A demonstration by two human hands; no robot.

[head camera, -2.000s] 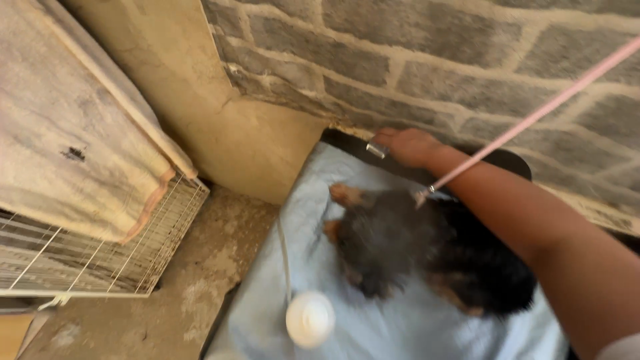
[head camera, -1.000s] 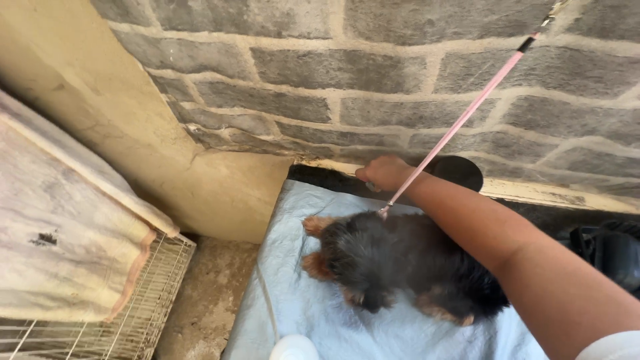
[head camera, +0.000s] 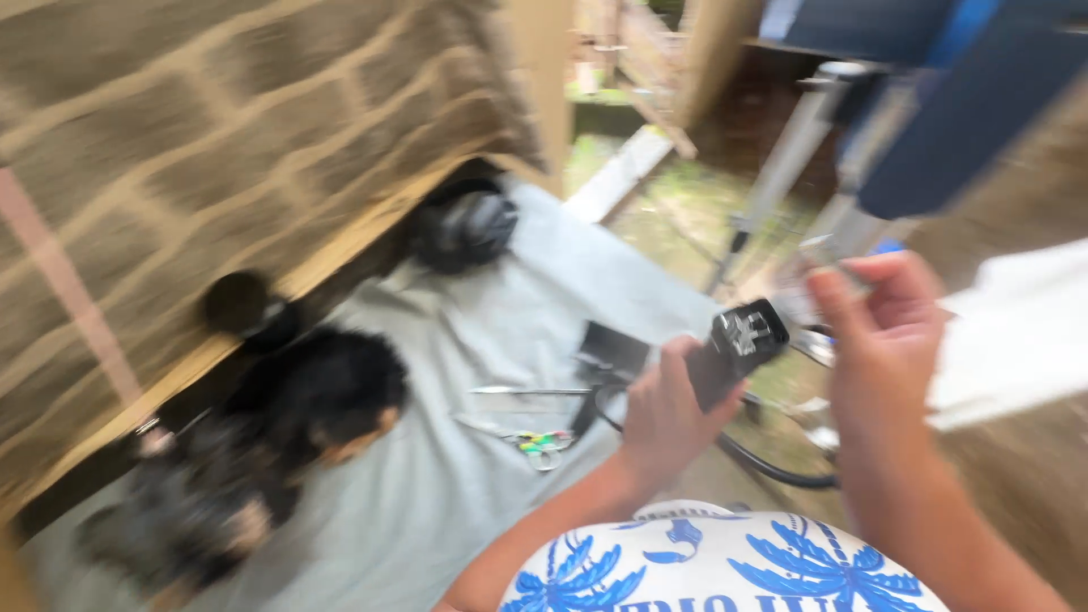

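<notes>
My left hand (head camera: 680,408) is closed around a black pet hair clipper (head camera: 722,353), whose square end shows light metal parts. Just right of that end, my right hand (head camera: 884,314) has thumb and fingers pinched together on a small, blurred clear or metallic piece (head camera: 820,255). A black and tan dog (head camera: 314,399) lies on the light blue cloth at the left, with a pink lead (head camera: 72,289) rising from its neck area. Scissors with coloured parts (head camera: 544,442) lie on the cloth between the dog and my left hand.
A light blue cloth (head camera: 476,331) covers the table beside a block wall (head camera: 212,127). A dark bundled object (head camera: 467,223) rests at the table's far corner, and a black round object (head camera: 238,302) stands near the wall. A black cable (head camera: 778,474) curves below my hands. Metal legs (head camera: 786,157) stand beyond.
The view has swung far to the right. The hand that rested at the table's edge beside the wall one second ago is no longer there. Both my hands now show, with the clipper in the left.
</notes>
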